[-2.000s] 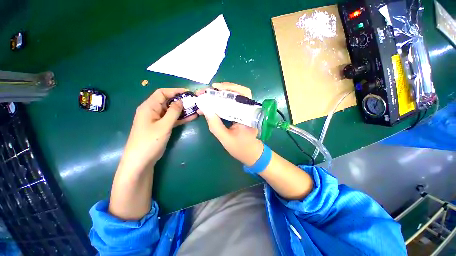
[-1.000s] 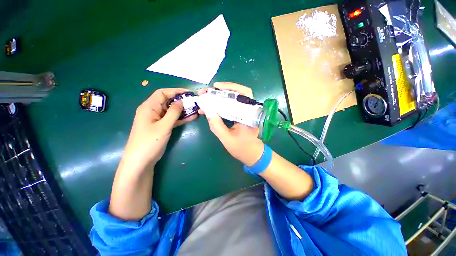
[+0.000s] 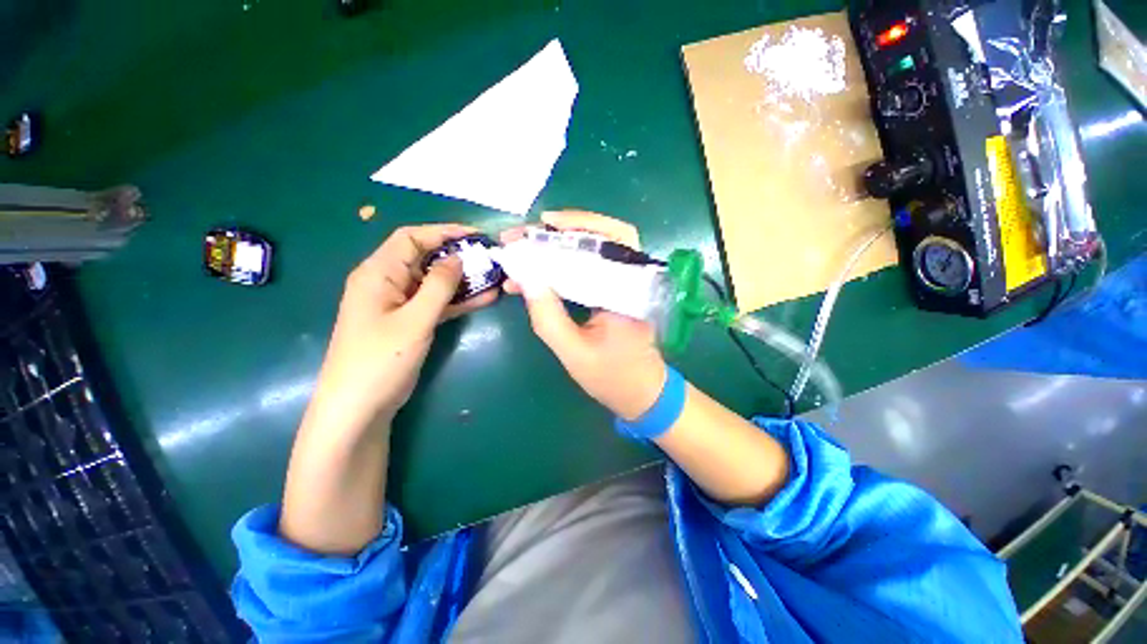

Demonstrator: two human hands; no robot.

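Observation:
My left hand (image 3: 400, 296) grips a small black electronic unit (image 3: 476, 269) with white parts inside, thumb on its face. My right hand (image 3: 601, 346) grips the clear-white dispensing syringe (image 3: 591, 274), held nearly level with its front end at the unit's right side. Whether the tip touches the unit cannot be told. A green air cap (image 3: 683, 302) sits at the syringe's rear, with a clear air hose (image 3: 786, 346) running from it. A blue strap (image 3: 654, 404) is on my right wrist. Another black unit (image 3: 238, 257) lies on the green bench to the left.
White paper (image 3: 503, 132) lies beyond my hands, with a tan crumb (image 3: 367, 213) beside it. Smeared cardboard (image 3: 786, 164) and the black dispenser controller (image 3: 937, 189) are at right. A metal rail (image 3: 63, 218) and black tray (image 3: 63, 415) are at left. Another unit (image 3: 19, 135) lies far left.
The far-left unit has shifted left and down. A dark object now shows at the top edge. The green cap and hose have moved slightly; both hands keep their holds.

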